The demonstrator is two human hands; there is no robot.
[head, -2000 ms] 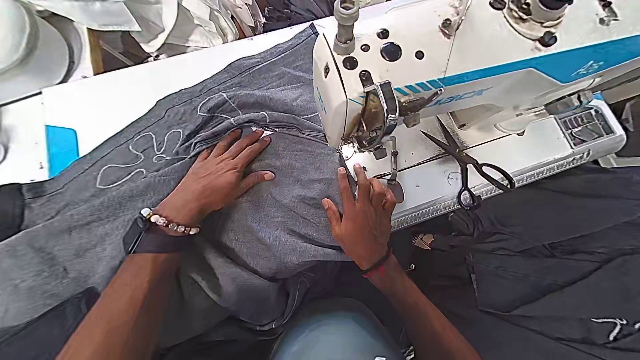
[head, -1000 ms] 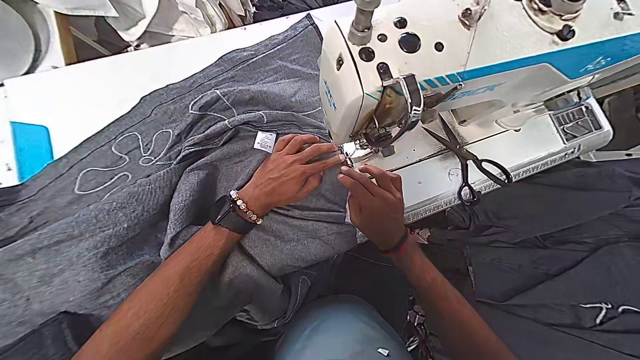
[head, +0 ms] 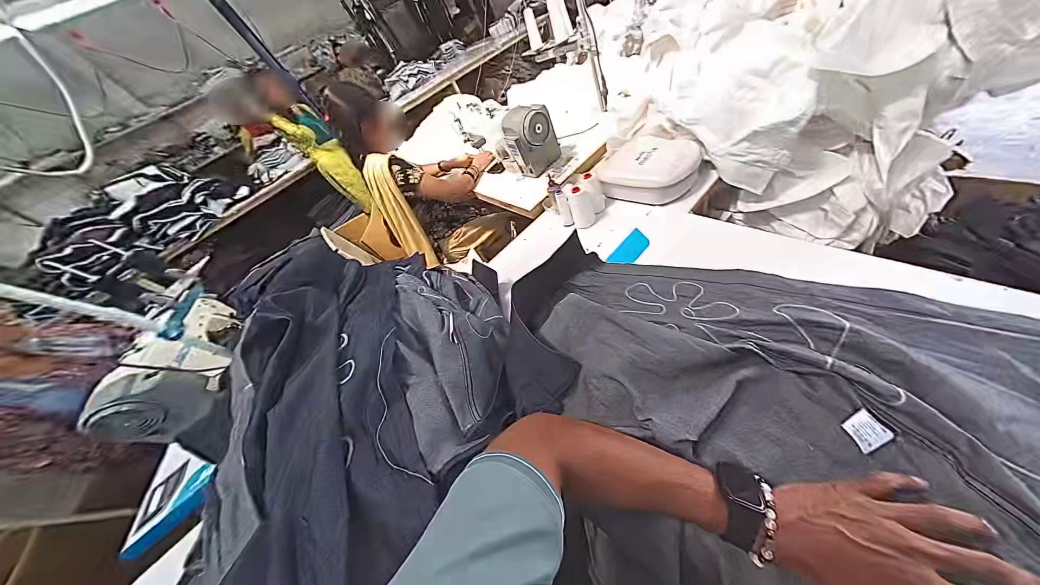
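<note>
My left hand [head: 877, 528] lies spread on a grey denim garment [head: 650, 390] at the lower right, with a dark watch and a beaded bracelet at the wrist. Just above my fingers, a small white label [head: 867, 431] bearing writing sits on the cloth. White flower-like stitching [head: 681, 301] marks the garment's upper part, and its dark end hangs over the table edge. More dark denim garments [head: 366, 406] are heaped to the left of my arm. My right hand is outside the view.
Behind the cloth is a white table [head: 812, 264] with thread cones [head: 581, 203] and a white case [head: 650, 166]. A co-worker [head: 422, 179] sits at another sewing machine [head: 532, 138]. White fabric [head: 812, 122] is piled at the upper right, and a rolled cloth [head: 138, 406] lies left.
The view has swung far to the left; the sewing machine and scissors have left it. My left hand, earlier by the machine's needle area with fingers on the cloth, now lies spread near the label.
</note>
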